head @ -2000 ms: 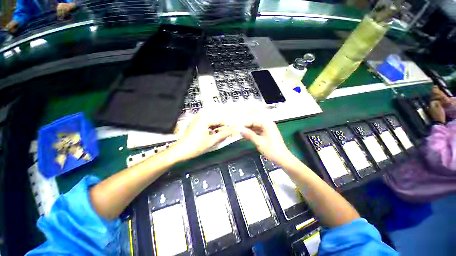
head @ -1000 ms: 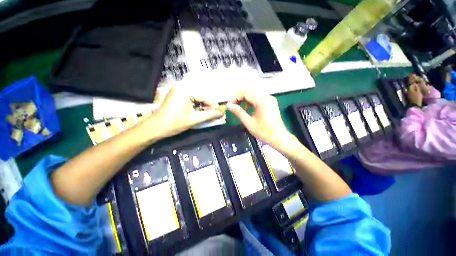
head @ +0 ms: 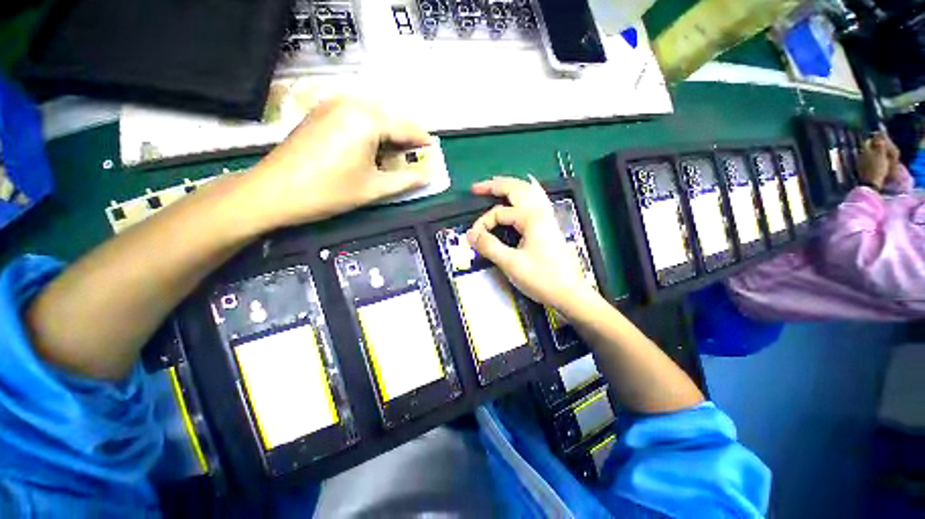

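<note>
My left hand (head: 340,162) holds the curled end of a pale release liner strip (head: 434,167) with small dark squares, behind the phone tray. The strip's other part lies flat on the bench behind my forearm. My right hand (head: 522,238) has thumb and index finger pinched at the upper end of a phone assembly (head: 492,314) in the foam phone tray (head: 284,243). Any piece between those fingertips is too small to tell. Two more phone assemblies with large white battery faces, one of them at the left (head: 284,385), lie face up beside it.
A black parts tray (head: 152,51) and a white board (head: 406,91) with blister trays and a loose smartphone (head: 570,30) lie behind. The blue scrap bin (head: 18,152) is cut off at left. A second phone tray (head: 664,284) and a person's pink sleeve (head: 811,258) are at right.
The view has tilted down and closer. My right hand has left the strip near my left hand and moved down to the phone's upper end. My left hand still holds the strip.
</note>
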